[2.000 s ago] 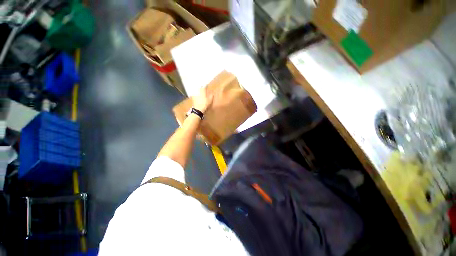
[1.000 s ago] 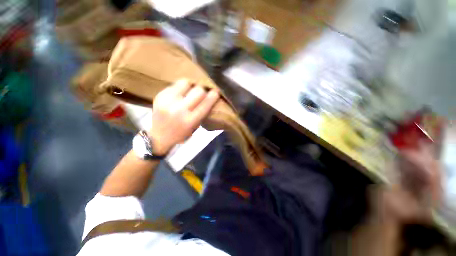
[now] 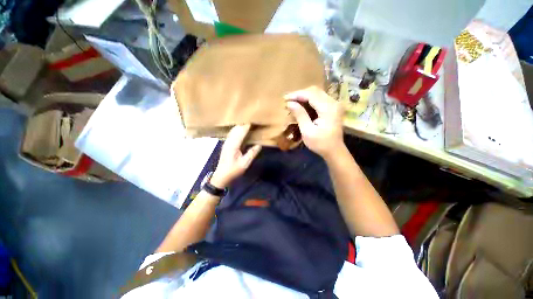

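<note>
A tan handbag (image 3: pixel 251 76) is held up over my dark-aproned lap, in front of the bench edge, with its broad panel facing up. My left hand (image 3: pixel 235 155) holds its near edge, with some fingers hidden in the fold. My right hand (image 3: pixel 320 120) grips the bag's near right corner between thumb and fingers. A small shiny spot shows beside the right fingers; I cannot tell what it is.
A red holder (image 3: pixel 416 73) stands on the bench, with loose gold fittings (image 3: pixel 469 47) on a long white block (image 3: pixel 491 96) to its right. A silvery-white board (image 3: pixel 146 137) lies at left. Cartons of bags stand on the floor at left (image 3: pixel 82 169) and lower right (image 3: pixel 421 225).
The view has swung right towards the bench. The left hand has brought the bag from the white board to the lap. The right hand now holds it too.
</note>
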